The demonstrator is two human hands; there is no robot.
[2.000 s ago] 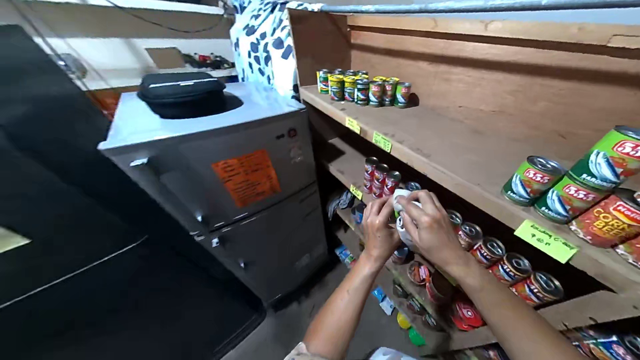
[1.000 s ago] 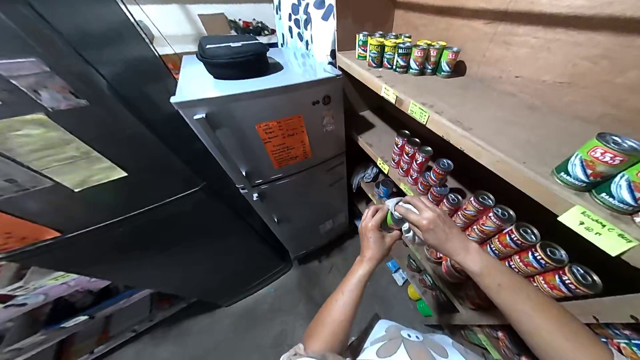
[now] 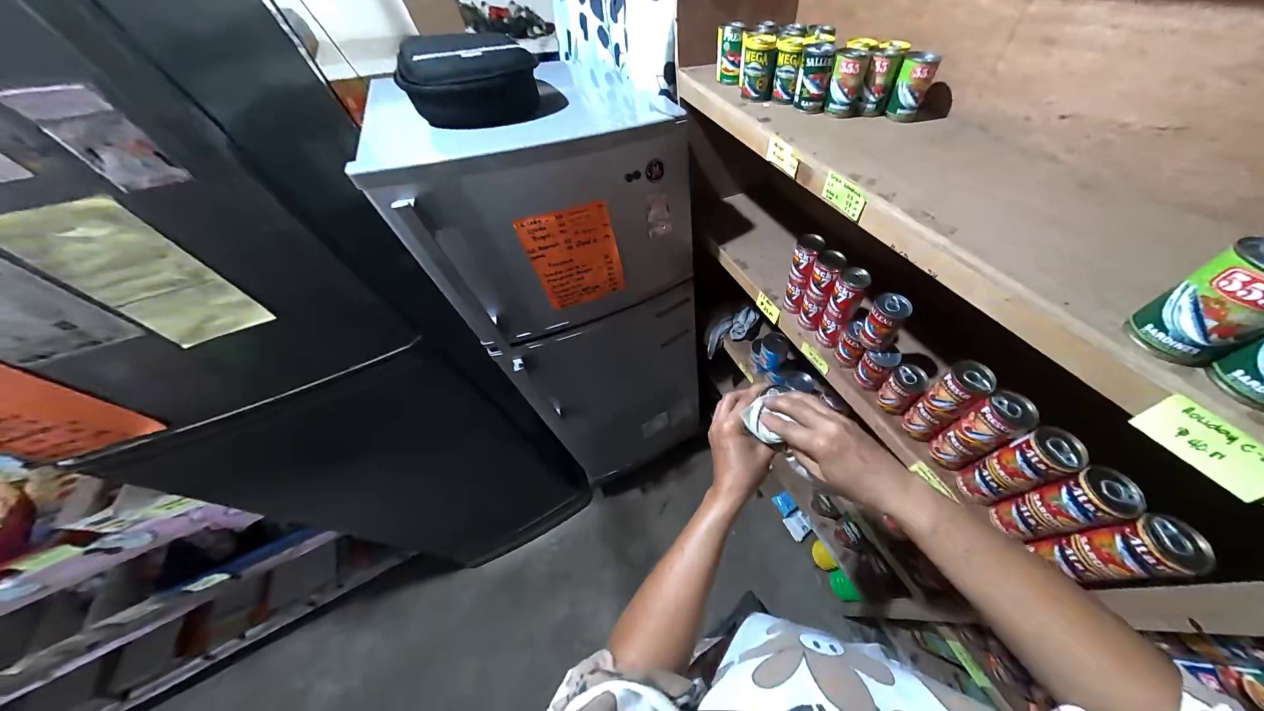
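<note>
My left hand point(image 3: 736, 449) is closed around a small can that its fingers and a cloth mostly hide. In my right hand point(image 3: 829, 439) is a white cloth point(image 3: 765, 417), pressed against the can's top. Both hands are together in front of the middle shelf's edge. Behind them on that shelf stand red cans point(image 3: 839, 304) and a row of larger labelled cans point(image 3: 1022, 464). Sardine cans point(image 3: 849, 81) are grouped at the upper shelf's far end, and more green cans point(image 3: 1200, 301) stand at its right.
A grey two-door refrigerator point(image 3: 632, 247) with a black zip case point(image 3: 467, 79) on top stands left of the wooden shelves point(image 3: 987, 257). A dark cabinet point(image 3: 247, 296) is at the left. Yellow and green objects point(image 3: 834, 571) lie low by the shelving.
The view has swung left and down, bringing in more of the dark cabinet and floor. Both hands remain together at the cloth and can.
</note>
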